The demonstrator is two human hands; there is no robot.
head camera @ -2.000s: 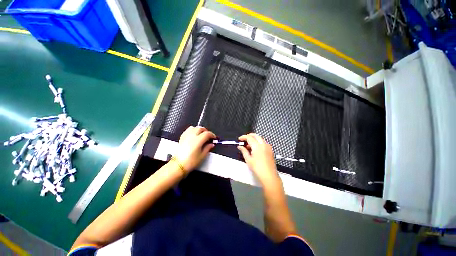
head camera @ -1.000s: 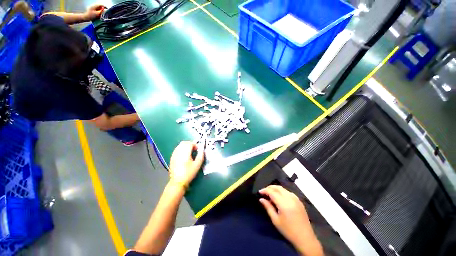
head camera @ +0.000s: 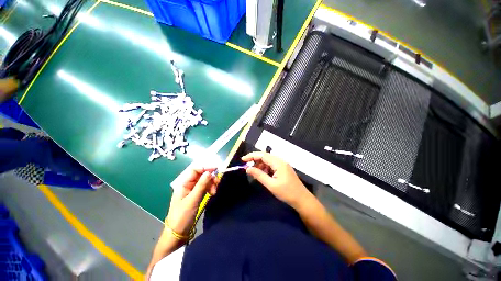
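My left hand (head camera: 193, 185) and my right hand (head camera: 272, 174) hold a short white cable assembly (head camera: 232, 168) between them by its two ends, in front of my body at the table's edge. Its right part looks purplish. The cable pile (head camera: 165, 123) lies loose on the green table (head camera: 110, 159). The steel ruler (head camera: 233, 129) lies slanted at the table's edge, its lower part hidden behind my left hand.
The black mesh conveyor (head camera: 393, 110) on the right carries several spaced cables (head camera: 343, 152). Its white frame rail (head camera: 351, 189) runs nearest me. A blue bin (head camera: 206, 19), a grey-white upright device (head camera: 259, 24) and black cable coils (head camera: 27, 52) are beyond. Part of a person (head camera: 33, 156) shows at left.
My left hand has moved from the pile's edge to in front of me with a cable. My right hand, empty before, now grips its other end. The view has swung right towards the conveyor.
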